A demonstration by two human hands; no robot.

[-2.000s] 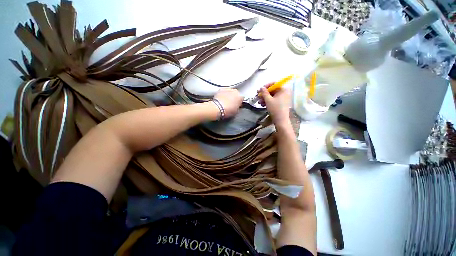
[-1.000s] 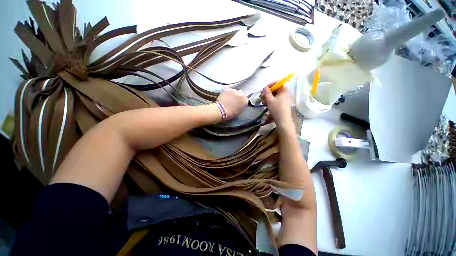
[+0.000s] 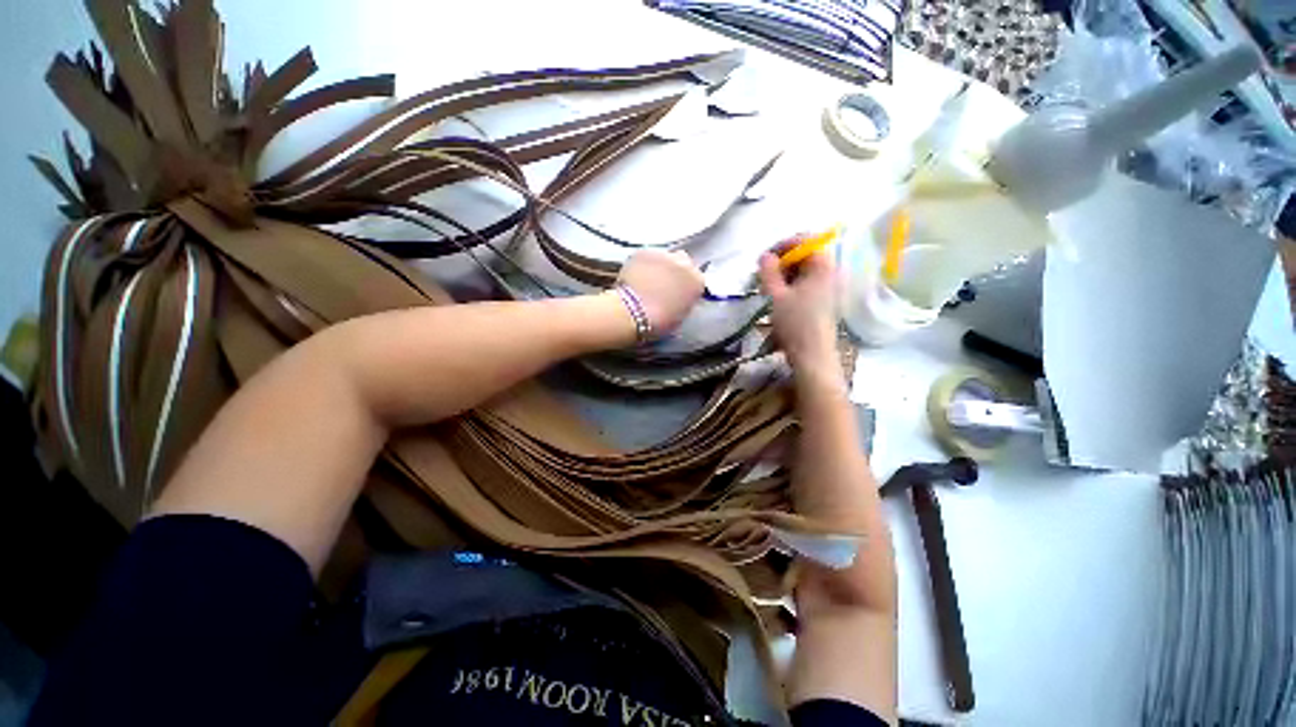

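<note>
My left hand (image 3: 662, 291) is closed on the end of a strap, with a pale strap tip (image 3: 728, 279) showing at its fingers. My right hand (image 3: 800, 284) holds a glue brush (image 3: 812, 249) by its yellow-orange handle, just right of the pale tip. The brush's bristles are too small and bright to make out. A big bundle of brown straps (image 3: 256, 270) is gathered at the left. Its loose ends fan out above and below my left forearm. The glue pot (image 3: 888, 296) stands just right of my right hand, with a second yellow stick (image 3: 897, 244) in it.
A glue bottle (image 3: 1055, 154) with a long nozzle lies beyond the pot. Masking tape (image 3: 857, 125), a white card (image 3: 1137, 327), clear tape (image 3: 974, 409) and a hammer (image 3: 942, 589) lie around my right arm. Dark thin strips (image 3: 1229, 597) are at the right edge.
My right hand has moved slightly right with the brush, away from my left hand, and more of the pale tip shows between them. My left hand has stayed nearly still.
</note>
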